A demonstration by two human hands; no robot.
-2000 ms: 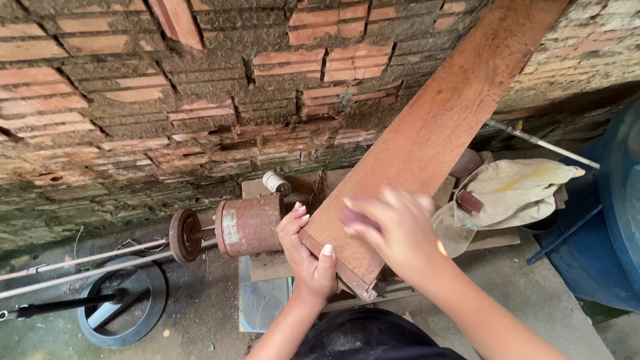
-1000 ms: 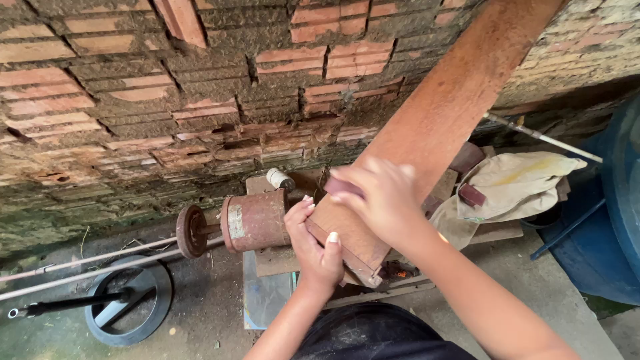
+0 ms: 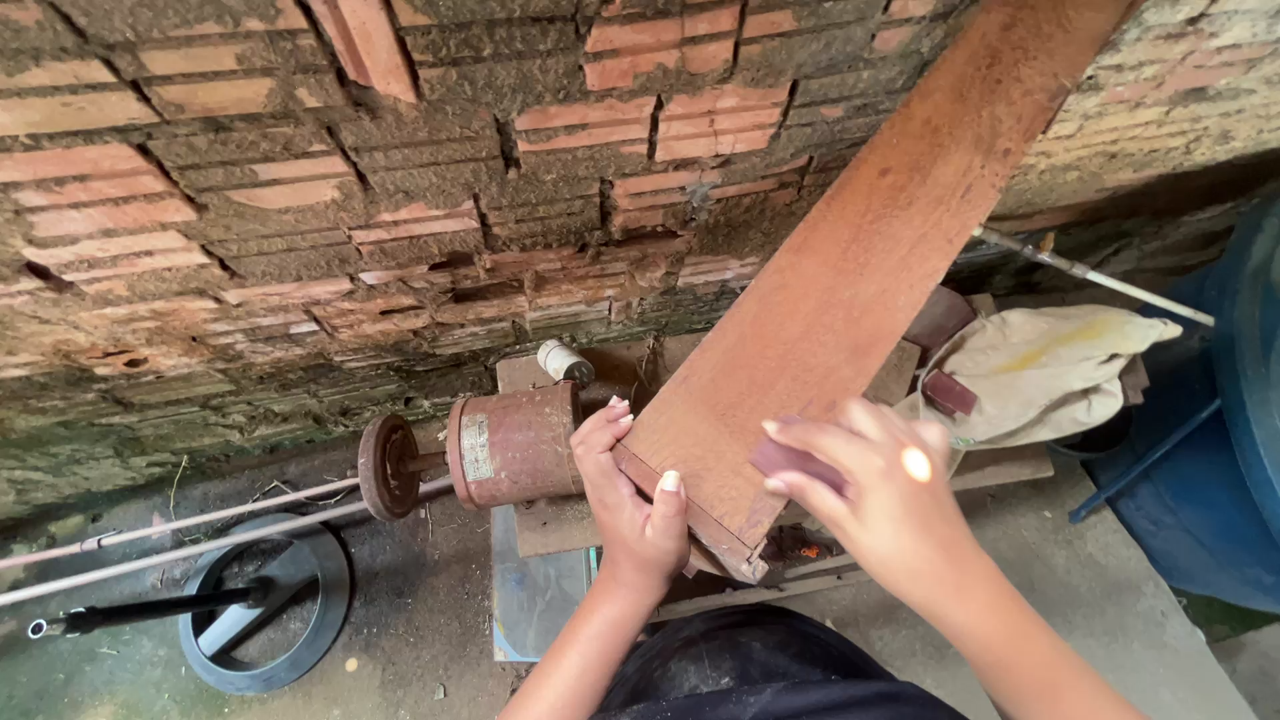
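Observation:
A long reddish-brown wooden board [image 3: 840, 270] slants from the lower middle up to the top right. My left hand [image 3: 637, 500] grips its near left corner, thumb along the end edge and fingers at the side. In my right hand [image 3: 880, 490] is a folded piece of dark red sandpaper [image 3: 800, 466], pinched between thumb and fingers against the board's face close to the right edge. The near end of the board has a rough, chipped corner. What bears the board's weight is partly hidden beneath it.
A rusty electric motor [image 3: 520, 445] with a pulley wheel [image 3: 389, 468] lies left of the board, beside a rough brick wall [image 3: 430, 150]. Metal rods and a grey round base [image 3: 265, 605] are on the floor. At right are a beige cloth [image 3: 1060, 375], another dark red piece [image 3: 948, 393] and a blue tank [image 3: 1180, 510].
My right hand with the sandpaper has moved right and nearer to the board's near end. My left hand keeps its hold on the corner.

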